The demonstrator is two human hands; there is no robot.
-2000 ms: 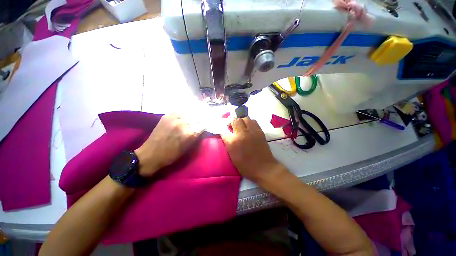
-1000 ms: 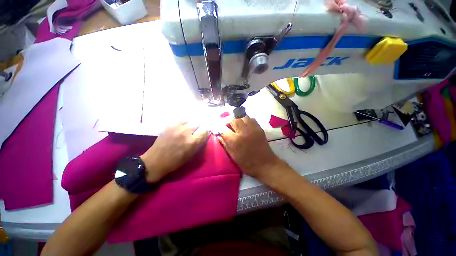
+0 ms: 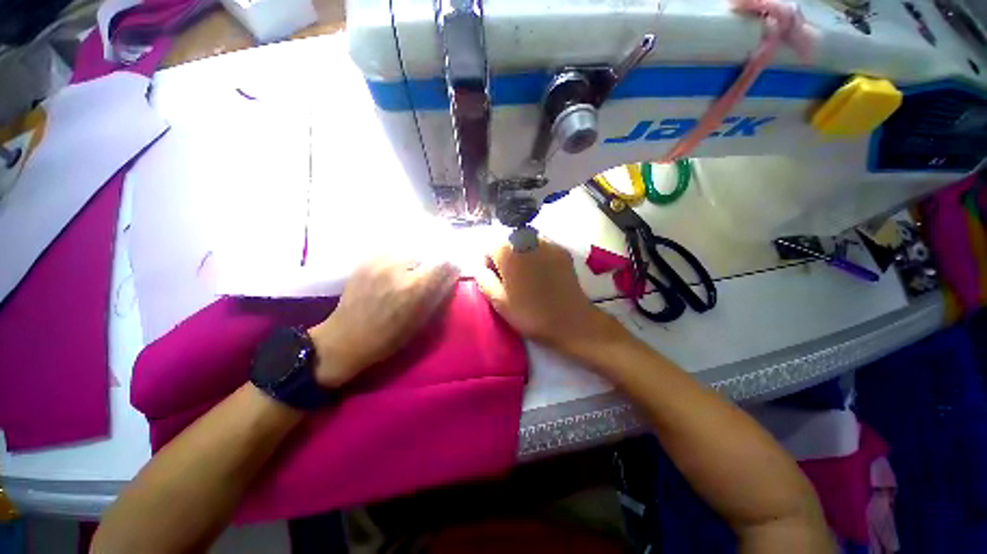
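Observation:
A magenta fabric panel (image 3: 433, 417) lies on the white table and hangs over its front edge. My left hand (image 3: 384, 308), with a dark watch on the wrist, holds the fabric's far edge just left of the needle area. My right hand (image 3: 541, 292) holds the same edge just right of it, fingers bent. The fingertips of both hands are close together below the presser foot (image 3: 468, 216). Lamp glare hides the needle and the fabric edge there. The sewing machine (image 3: 671, 76) stands over the far side of the work.
Black-handled shears (image 3: 676, 284) and magenta scraps (image 3: 608, 260) lie right of my right hand. Yellow and green loops (image 3: 666, 182) show behind them. A purple tool (image 3: 852, 266) lies further right. Magenta and pale pieces (image 3: 65, 325) lie at left. A white box (image 3: 271, 16) stands at the far edge.
The fabric's far left edge has shifted and its dark raised flap now lies lower and flatter. My right hand's fingers are more tucked in. Both hands stay near the presser foot.

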